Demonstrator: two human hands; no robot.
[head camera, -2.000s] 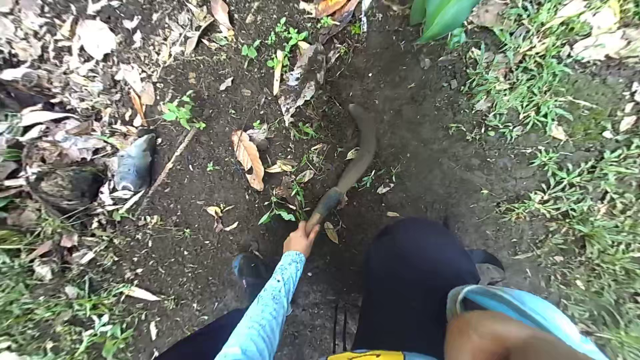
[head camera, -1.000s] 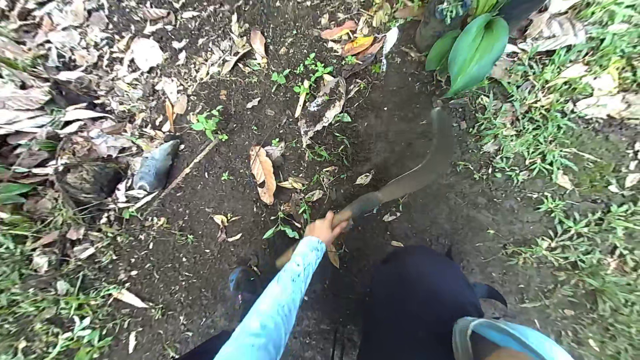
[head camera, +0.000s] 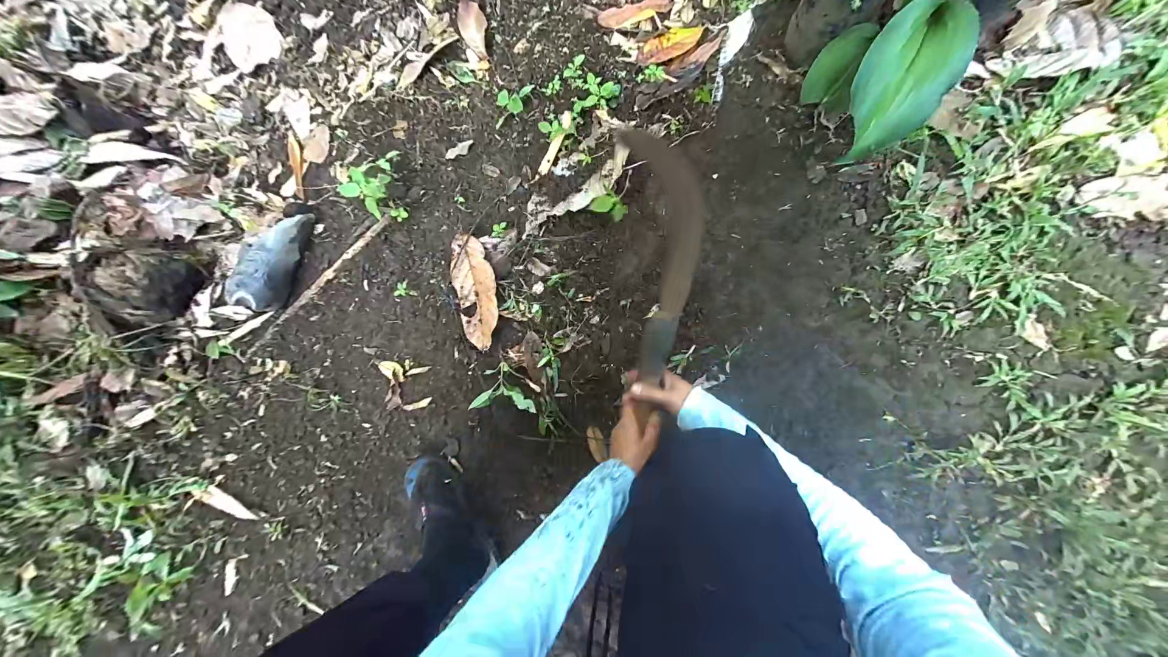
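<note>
A curved blade, like a sickle or billhook (head camera: 683, 228), points away from me above dark soil, its tip bent to the left and slightly blurred. Around its handle my left hand (head camera: 634, 432) is closed. My right hand (head camera: 664, 392) is against the same handle just above and right of the left one, fingers around it. Small green weeds (head camera: 506, 391) and a dry brown leaf (head camera: 474, 292) lie left of the blade.
A grey bottle-like object (head camera: 270, 263) lies on leaf litter at left, beside a thin stick (head camera: 324, 278). Broad green leaves (head camera: 912, 78) stand at the upper right. Grass (head camera: 1077, 493) borders the right side. My booted foot (head camera: 436, 484) is at lower left.
My right hand has come in to the handle beside my left hand. The blade, which pointed up and right a second ago, now points up with its tip to the left.
</note>
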